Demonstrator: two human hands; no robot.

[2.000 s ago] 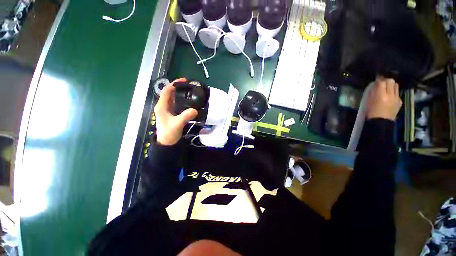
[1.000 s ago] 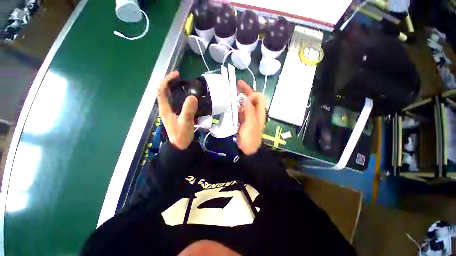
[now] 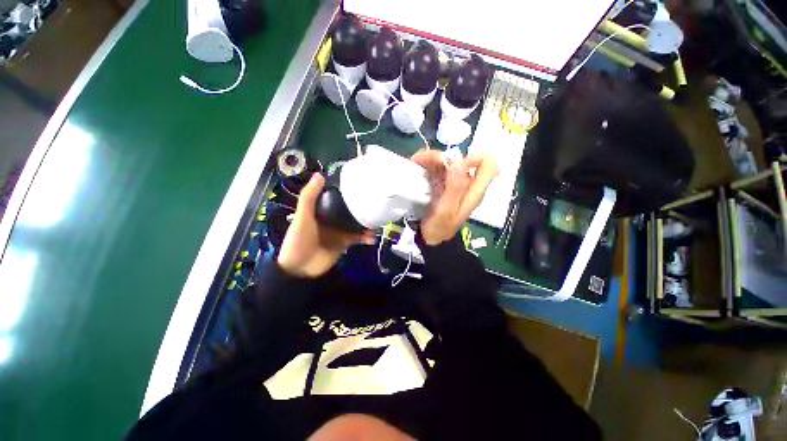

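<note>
A white-and-black security camera (image 3: 384, 185) is held over the bench in front of me, its black front pointing left and its white body to the right. My left hand (image 3: 312, 231) grips it around the black front. My right hand (image 3: 453, 194) is at the body's right end, fingers spread; a small white piece (image 3: 451, 157) shows at its fingertips. Whether the right palm bears on the body is hard to tell. A white camera base with a thin cable (image 3: 407, 247) shows just below the held camera; the rest of that camera is hidden.
Several cameras (image 3: 420, 73) stand in a row at the back, cables hanging forward. A keyboard (image 3: 492, 159) with a yellow tape roll (image 3: 519, 115) lies right of them. A black box (image 3: 608, 138) and white strip (image 3: 589, 244) are farther right. The green conveyor (image 3: 129, 198) carries another camera (image 3: 207, 33).
My right hand has come from the black box to the held camera. The camera has been turned, so its white body now faces up more. The view has shifted, showing more of the monitor.
</note>
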